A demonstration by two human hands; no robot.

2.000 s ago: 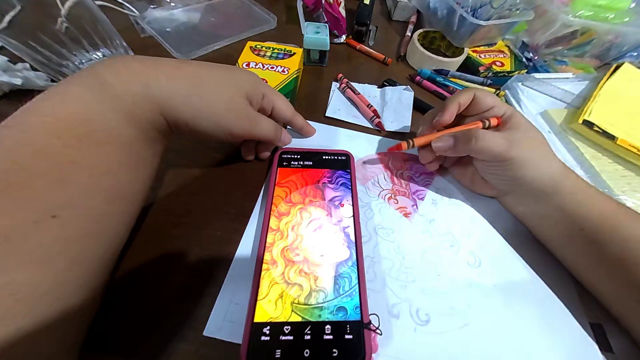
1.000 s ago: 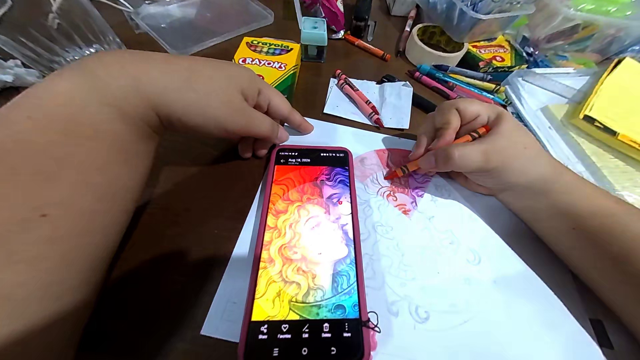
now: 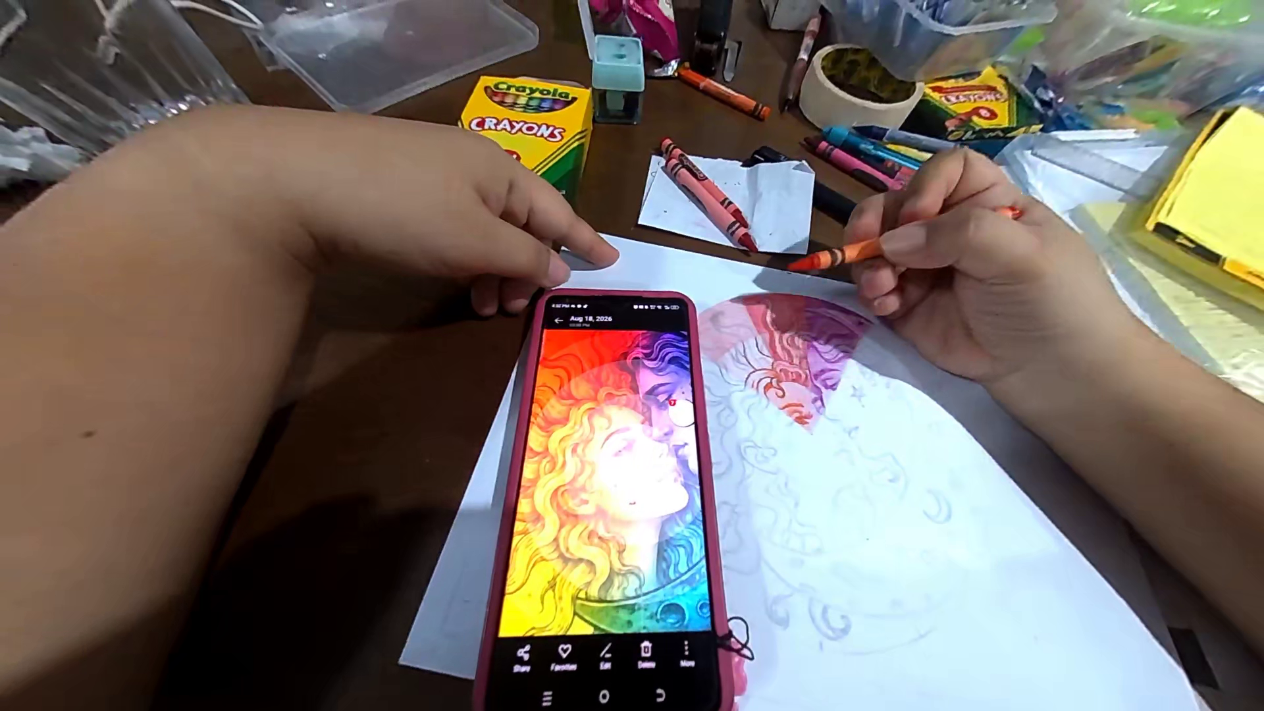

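Observation:
An orange crayon (image 3: 839, 257) is pinched in my right hand (image 3: 963, 252), its tip just beyond the top edge of the white drawing paper (image 3: 869, 513). That sheet carries a faint pencil drawing with a red, pink and purple wedge (image 3: 795, 351) coloured at its top. A smartphone in a pink case (image 3: 612, 484) lies over the sheet's left part and shows a rainbow-coloured picture of two faces with wavy hair. My left hand (image 3: 523, 232) rests at the paper's upper left edge, by the phone's top, fingers partly curled and holding nothing visible.
Beyond the paper, red and pink crayons (image 3: 706, 197) lie on a small white paper (image 3: 780, 202). Around them are a yellow crayon box (image 3: 533, 128), a sharpener (image 3: 618, 79), a masking tape roll (image 3: 849, 99), an orange crayon (image 3: 724, 93) and several pens (image 3: 869, 148). Plastic containers (image 3: 938, 30) stand behind.
My right hand took the crayon down onto the coloured wedge a second ago; now the crayon is off it, beyond the paper's top edge. My left hand and the phone stay in place.

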